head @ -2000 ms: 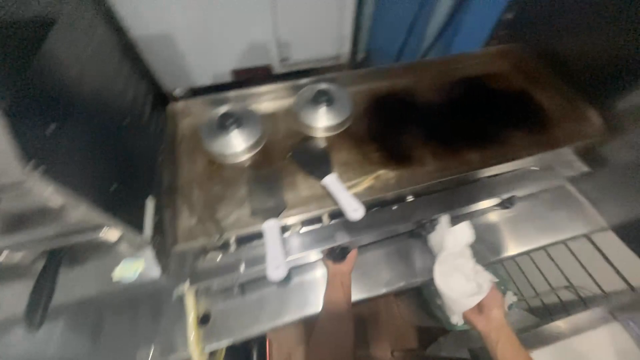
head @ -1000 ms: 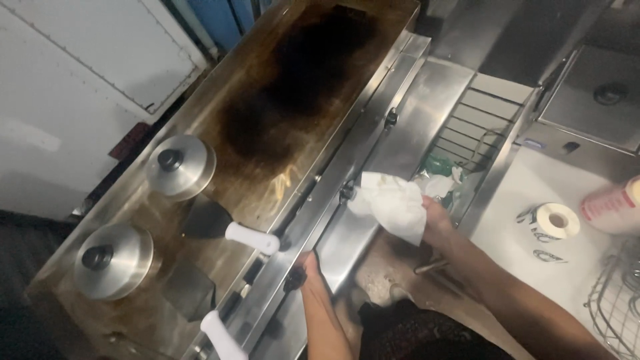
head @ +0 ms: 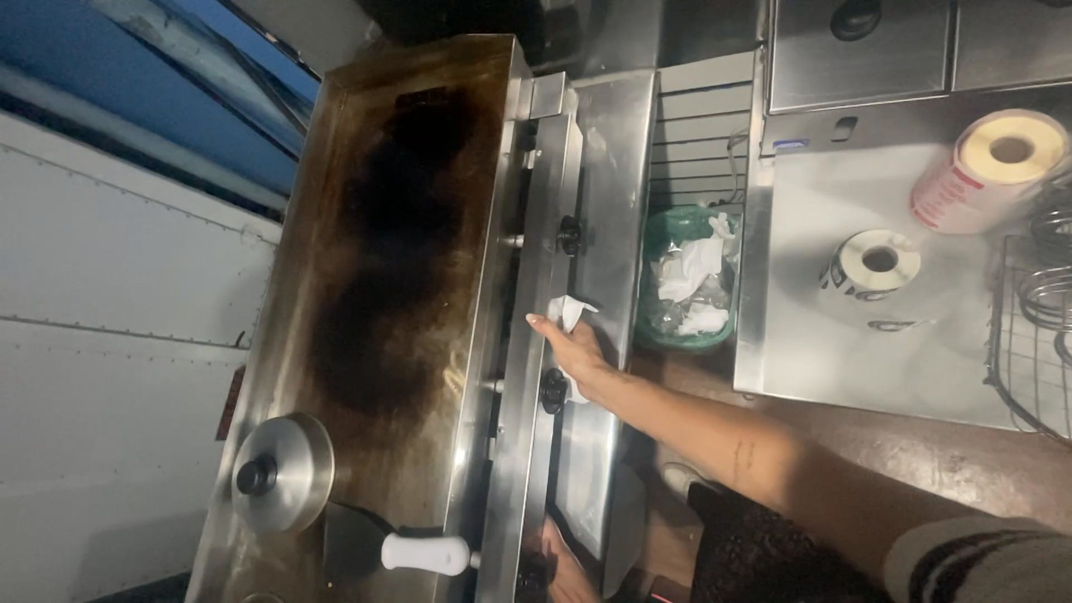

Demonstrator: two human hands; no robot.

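My right hand [head: 576, 347] holds a crumpled white paper towel [head: 569, 313] against the steel front panel [head: 546, 209] of a flat-top griddle [head: 394, 452], between two black control knobs [head: 554, 390]. Near the bottom edge, my left hand [head: 563, 563] is beside another black knob [head: 533, 573]; its fingers are partly hidden, so whether it grips the knob cannot be told. On the griddle's near end lie a round metal lid [head: 289, 473] with a black knob and a spatula with a white handle [head: 425, 555]. The griddle surface is brown, with a large blackened patch.
A green bin [head: 688, 333] lined with plastic holds crumpled paper, right of the griddle's ledge. Farther right, a steel counter [head: 837, 360] carries two label rolls [head: 879, 260] and a wire rack [head: 1030, 368]. A white panelled wall [head: 117, 419] borders the left.
The paper towel, earlier hanging loosely from my right hand, is now bunched against the front panel. The view has turned and shifted toward the griddle's far end.
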